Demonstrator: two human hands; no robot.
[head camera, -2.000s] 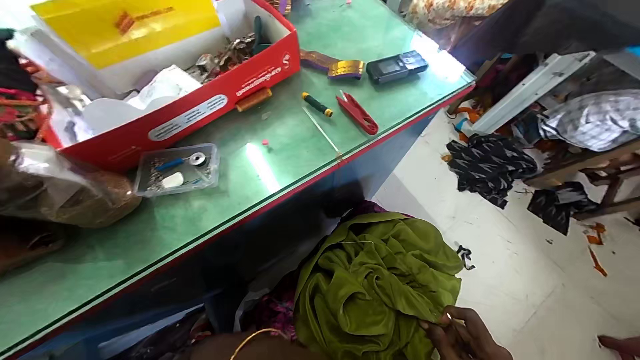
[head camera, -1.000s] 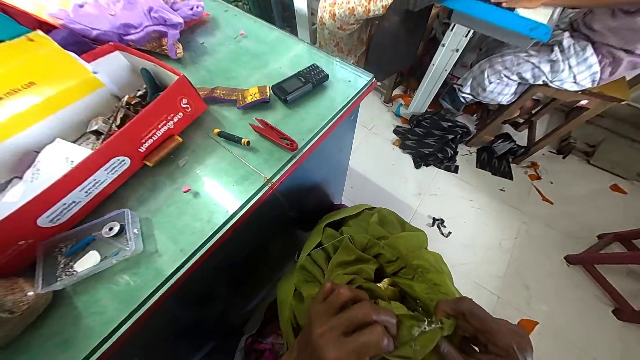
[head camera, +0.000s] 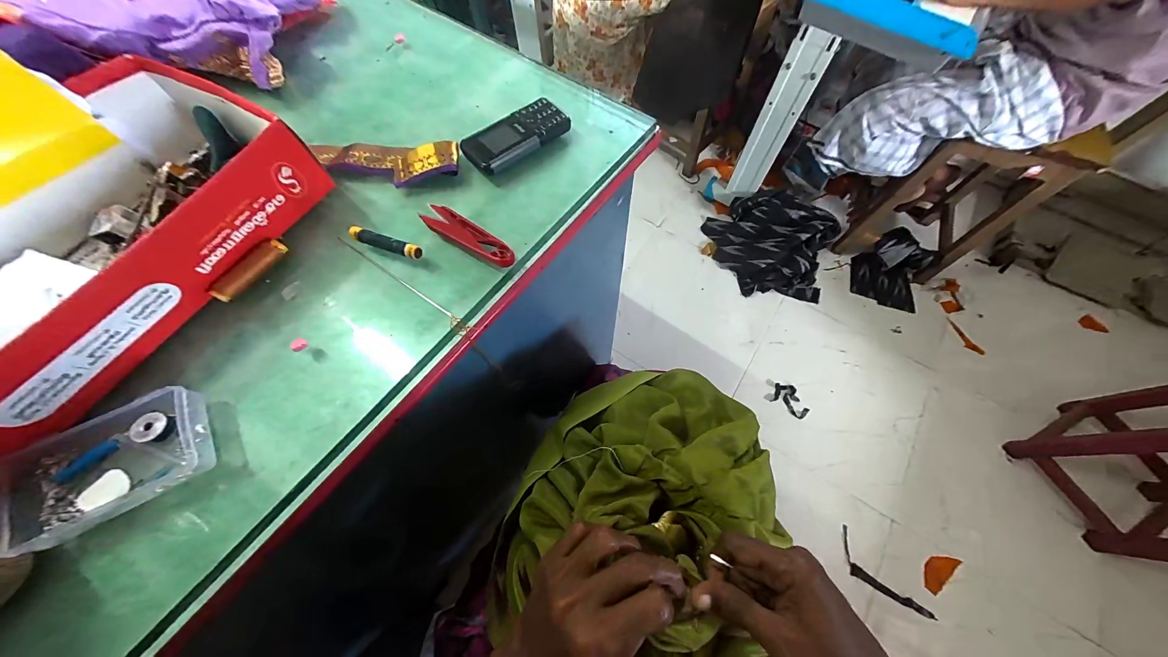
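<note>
A bundle of olive-green fabric (head camera: 675, 438) lies in my lap beside the glass-topped counter. My left hand (head camera: 607, 584) grips a fold of it with curled fingers. Close on its right, my right hand (head camera: 776, 589) pinches the same cloth between thumb and forefinger, where a small shiny spot shows; whether that is a needle I cannot tell. A pale thread curves over the green folds. On the counter lie red thread snips (head camera: 467, 235), a dark spool with yellow ends (head camera: 386, 243) and a thin hooked rod (head camera: 401, 285) reaching the edge.
The glass counter (head camera: 246, 411) carries a red cardboard box (head camera: 246, 205), a clear plastic container (head camera: 196, 438), a keypad phone (head camera: 516, 135), patterned trim (head camera: 392, 162) and purple fabric (head camera: 173, 32). At the upper right a person (head camera: 949, 100) sits on a wooden stool. Black cloth scraps (head camera: 771, 242) lie on the floor.
My left hand has come into view onto the green cloth, and both hands are now close together on it. The view has swung to the right.
</note>
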